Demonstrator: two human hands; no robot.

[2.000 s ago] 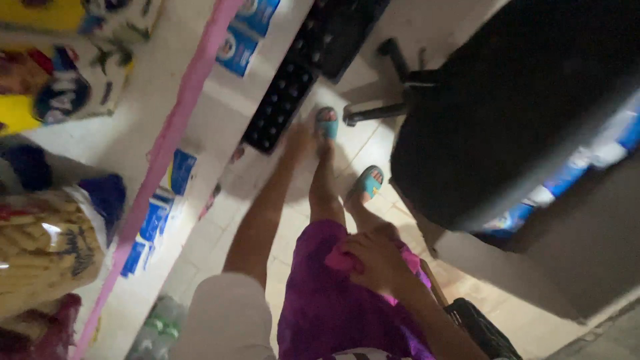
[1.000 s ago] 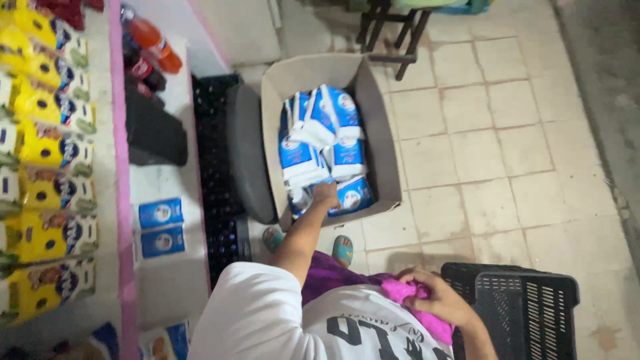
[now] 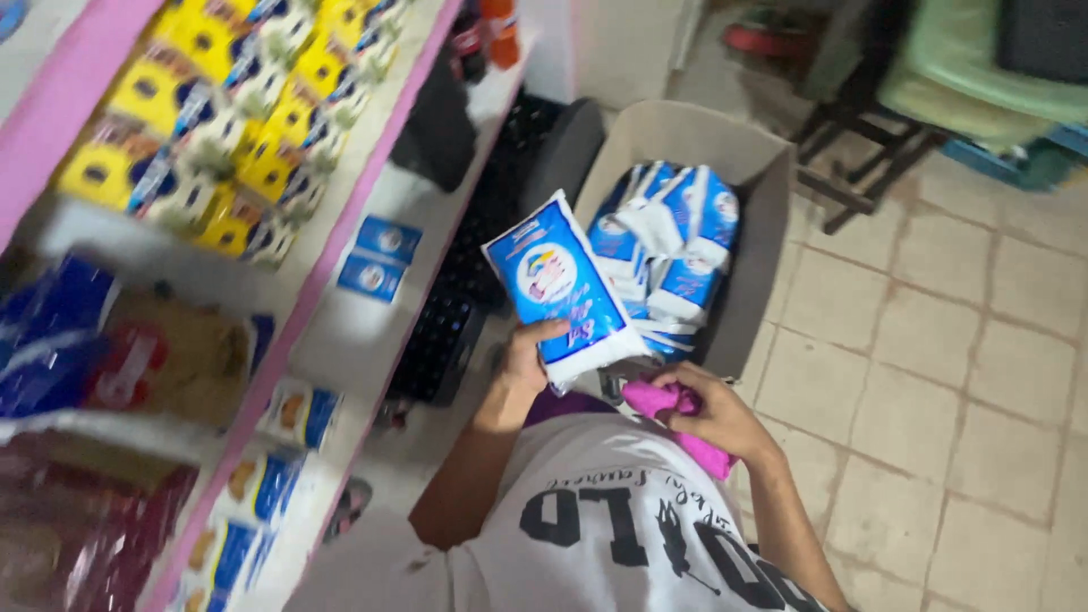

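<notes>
My left hand [image 3: 524, 361] grips the lower end of a blue and white plastic packet of salt [image 3: 565, 289], its printed face turned up. A bright pink cloth [image 3: 701, 450] is bunched in my right hand [image 3: 710, 408], close to my shirt. Beyond both hands stands an open cardboard box [image 3: 765, 246] with several similar blue and white packets [image 3: 684, 204] piled inside. Two small blue packets [image 3: 374, 259] lie side by side on the white lower shelf to the left.
Pink-edged shelves [image 3: 340, 229] run along the left, with yellow packets [image 3: 246, 110], bagged goods and bottles [image 3: 500, 34]. Black crates [image 3: 433, 340] sit beside the lower shelf. A dark wooden stand [image 3: 858, 161] is at the upper right, above the tiled floor [image 3: 943, 365].
One second ago my left hand was down in the box; now it holds a packet up, out of the box. The pink cloth stays in my right hand. The view has shifted.
</notes>
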